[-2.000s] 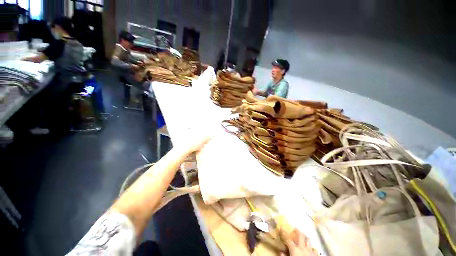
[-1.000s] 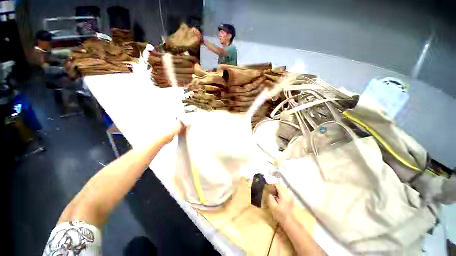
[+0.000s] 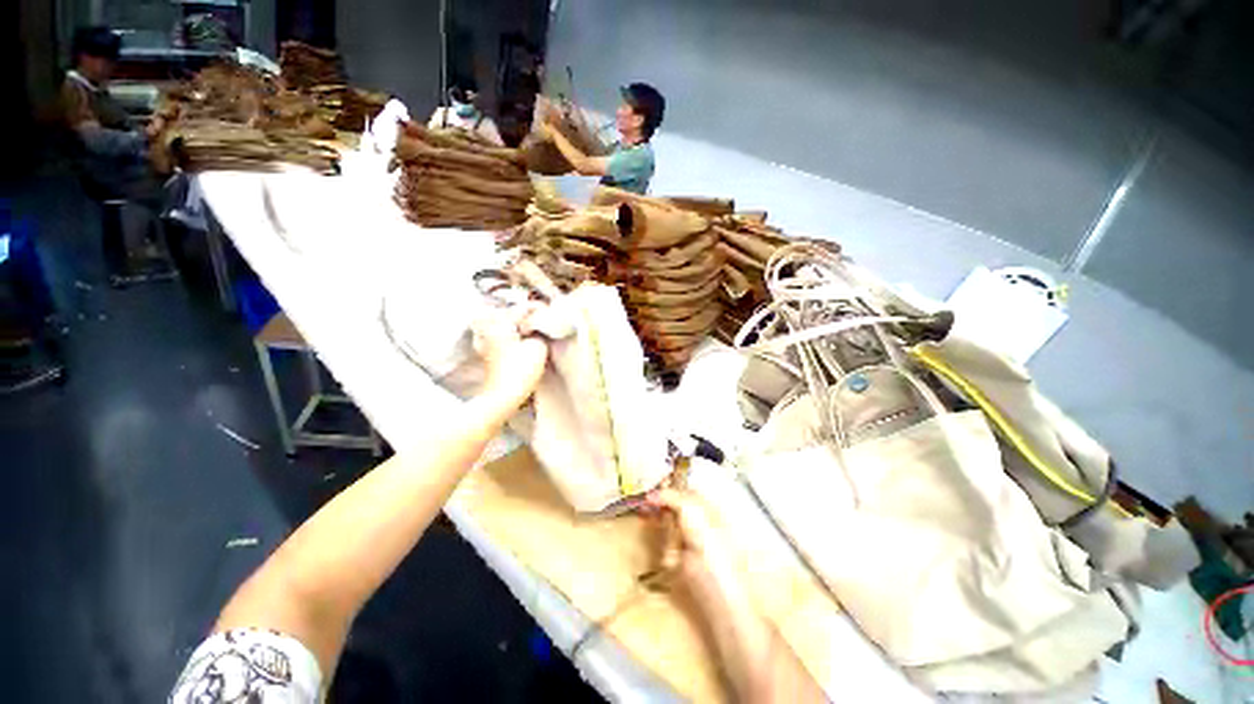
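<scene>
A beige tote bag (image 3: 591,406) with a yellow edge line stands tilted over the brown board (image 3: 550,550) on the white table. My left hand (image 3: 516,344) grips the bag's upper part near its handles. My right hand (image 3: 674,516) is at the bag's lower right corner, blurred; its fingers are partly hidden and its grip is unclear. A small dark thing (image 3: 707,450) shows just beyond my right hand, perhaps the hand tool's head. A thin cord (image 3: 605,630) crosses the board's near edge.
Beige tote bags (image 3: 935,523) with upright handles lie to the right. Brown folded stacks (image 3: 667,282) stand behind. Two people work at the far stacks, another sits at far left. A stool (image 3: 319,385) stands on the floor left of the table.
The bag in my left hand has been raised and turned, its yellow edge now further right. The dark tool, earlier plainly at my right hand, is now mostly hidden. The view has shifted.
</scene>
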